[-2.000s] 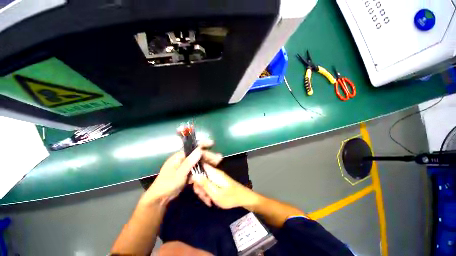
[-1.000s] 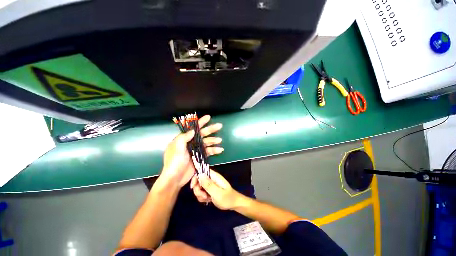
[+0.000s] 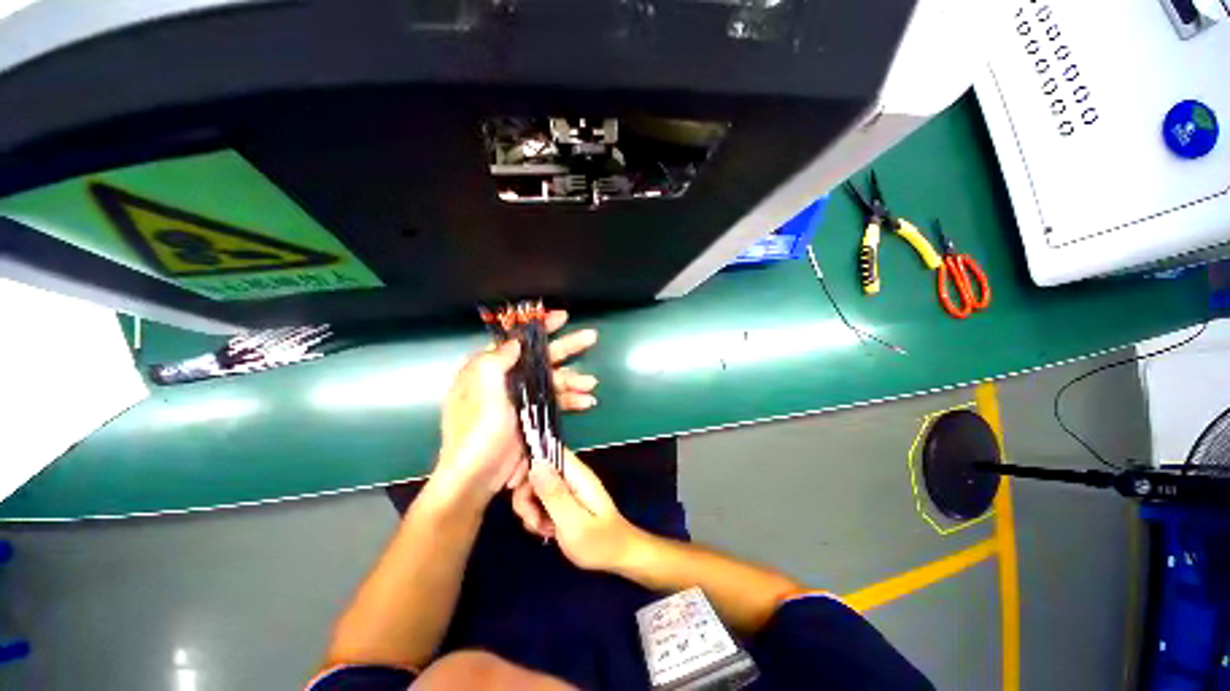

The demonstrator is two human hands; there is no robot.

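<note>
A bundle of thin black wires [image 3: 534,385] with white lengths at its lower end lies across my left hand [image 3: 479,421]. Its orange-red tips [image 3: 523,315] fan out at the top, just below the black machine front. My left hand is under and around the bundle, thumb on top, fingers spread to the right behind it. My right hand [image 3: 577,513] grips the white lower end. The hands are close together at the bench edge.
The black machine housing [image 3: 445,243] overhangs the bench [image 3: 755,338]. A second wire pile [image 3: 250,354] and white paper [image 3: 61,392] are left. Pliers [image 3: 893,236], scissors [image 3: 960,277], a loose wire [image 3: 847,317], blue bin [image 3: 785,240] and white machine [image 3: 1120,149] are right.
The view has shifted, with the machine opening further right. The left fingers have opened out behind the bundle since the first frame, and the orange tips are spread wider. Both hands still hold the bundle.
</note>
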